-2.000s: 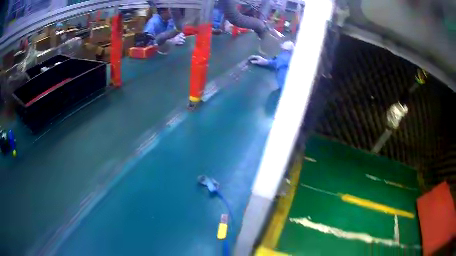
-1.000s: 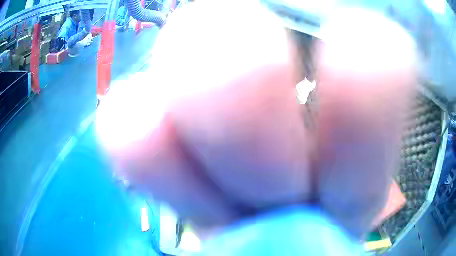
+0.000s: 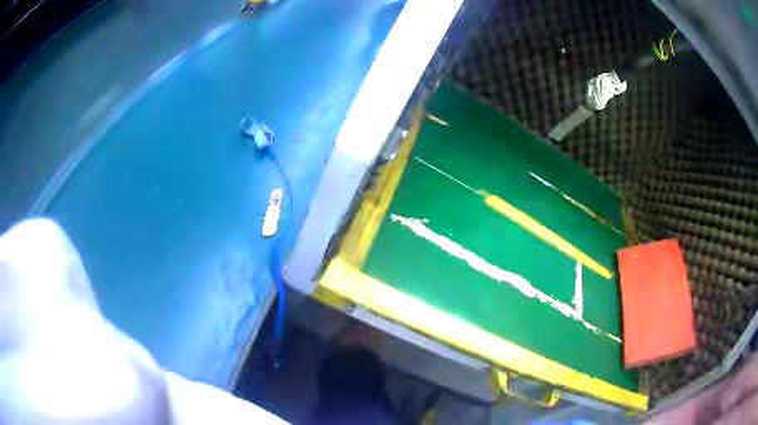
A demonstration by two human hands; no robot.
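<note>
A white, overexposed shape at the lower left looks like my left hand; it is blurred, cut off by the edge, and its grip cannot be told. A pinkish blur in the lower right corner looks like part of my right hand, mostly out of the picture. Between them stands the open foam-lined box with a green floor bearing yellow tape and worn white lines. A red-orange block stands at its right side. A thin arm wrapped in white shows against the dark foam.
A pale blue clip on a blue cord with a white-and-yellow tag lies on the teal surface left of the box. The box's white frame edge slants upward. A yellow handle is on its front.
The large blurred bare hand that covered the middle has moved away, uncovering the box. The view has tilted down compared with two seconds ago; the tote and workers are out of view.
</note>
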